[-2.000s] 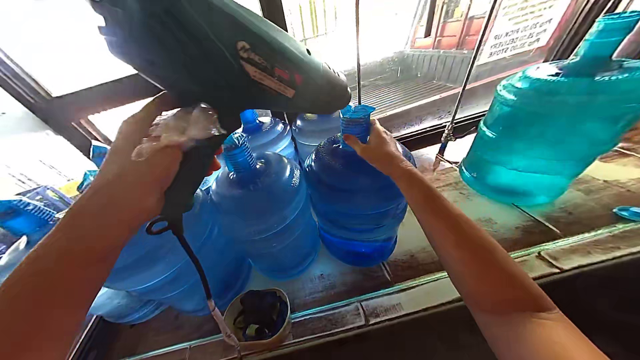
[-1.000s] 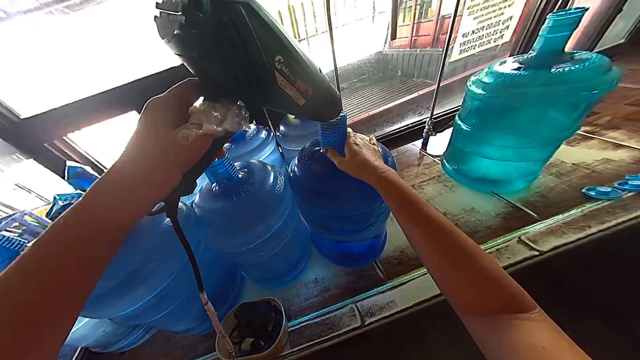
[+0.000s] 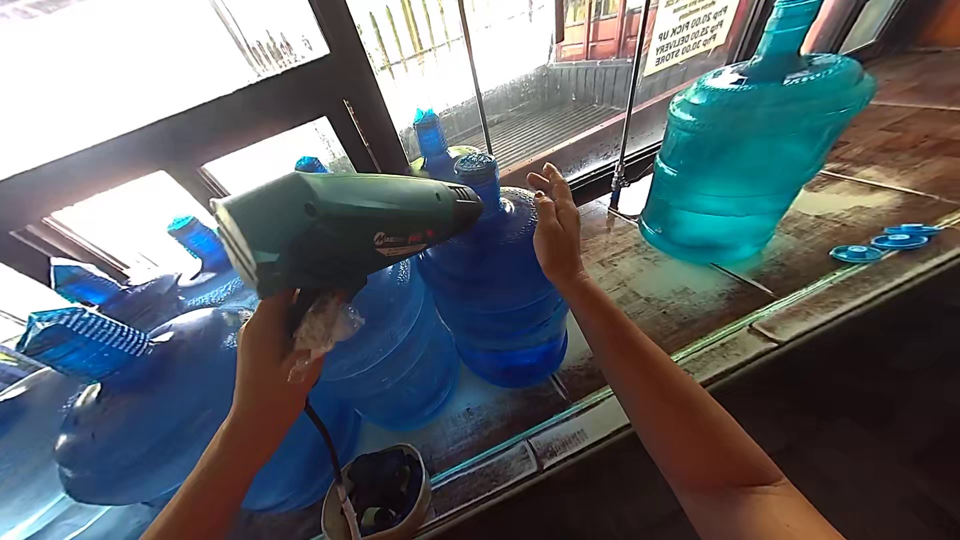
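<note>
My left hand (image 3: 274, 356) grips the handle of a green corded heat gun (image 3: 345, 221), with crumpled clear plastic (image 3: 322, 330) between the hand and the handle. The nozzle points right, beside the neck of a blue water jug (image 3: 495, 300). My right hand (image 3: 557, 225) is raised just right of that neck, fingers apart, holding nothing. Behind and left of this jug are more blue jugs, one of them (image 3: 390, 337) partly hidden by the heat gun. At the far left, another blue jug (image 3: 165, 405) has a loose plastic sleeve (image 3: 82, 341) over its neck.
A teal water jug (image 3: 750, 165) stands on the tiled ledge at the right, near several blue caps (image 3: 898, 241). A small tub (image 3: 424, 491) with dark items sits at the ledge's front edge, with the cord running over it. Window frames and glass (image 3: 517, 82) stand behind, bearing a sign.
My right hand has let go of the jug's neck and moved off to its right. The heat gun has levelled out and dropped beside the neck.
</note>
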